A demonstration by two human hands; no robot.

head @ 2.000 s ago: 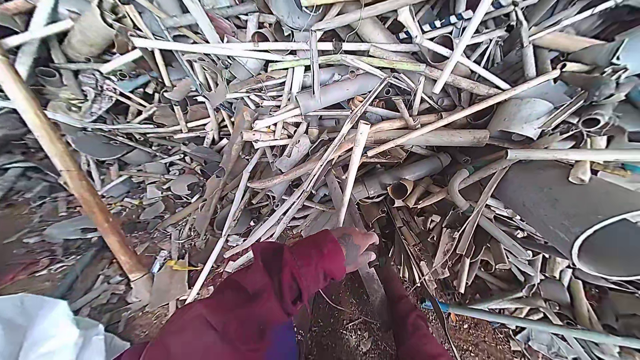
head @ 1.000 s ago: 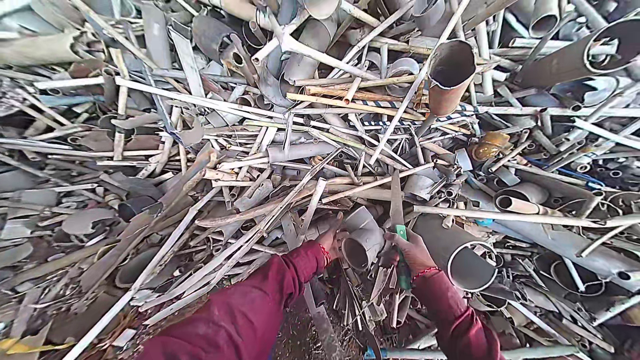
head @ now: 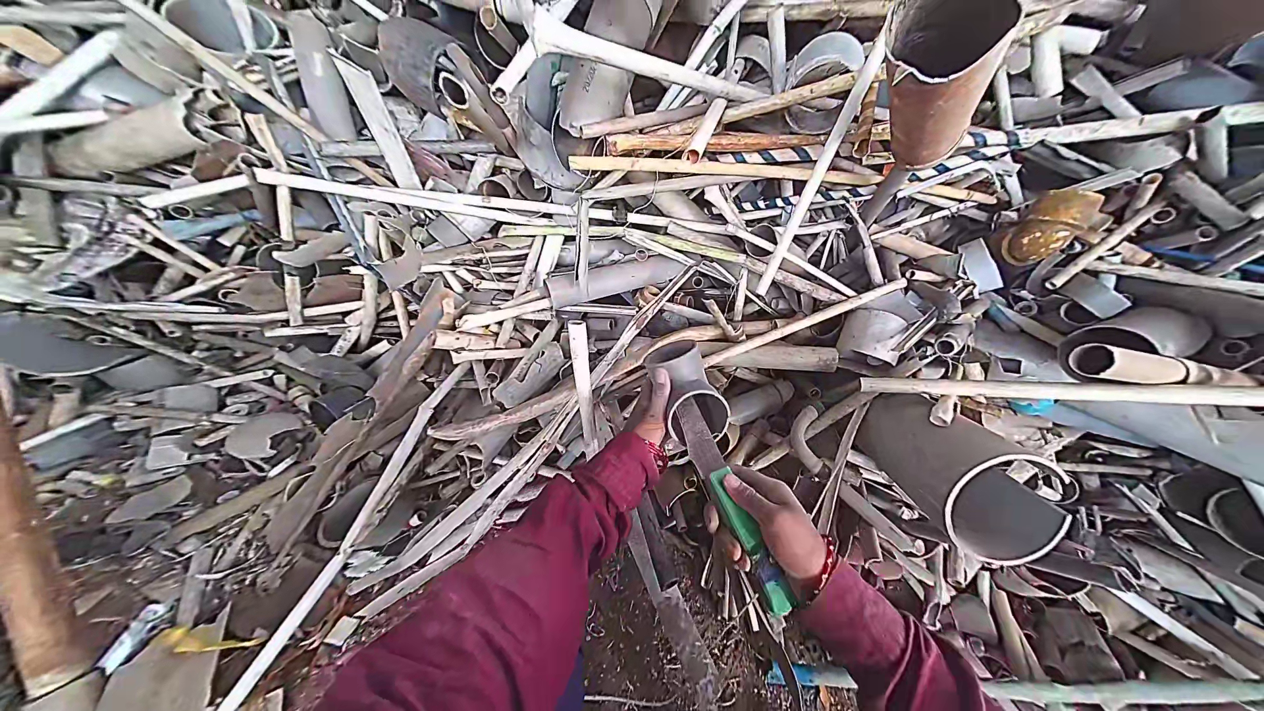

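Observation:
My left hand (head: 652, 407) grips a short grey plastic pipe fitting (head: 681, 380) from its left side, with the wide open end towards me. My right hand (head: 775, 518) is closed around the green handle (head: 736, 513) of a large blade (head: 699, 439), which looks like a knife or a machete. The blade points up and away from me, and its tip is at or inside the mouth of the fitting. Exactly how far the tip goes in is hidden.
A heap of scrap plastic pipes and strips spreads ahead. A wide grey pipe (head: 963, 484) lies at the right, a brown pipe (head: 948, 89) stands above, a long white strip (head: 1057, 392) crosses the right side. A wooden post (head: 35, 563) rises at the left; bare soil (head: 632, 642) shows below.
The blade, upright beside the fitting a second ago, now lies across the fitting's mouth. Two seconds ago my left hand showed no fitting. The view has shifted.

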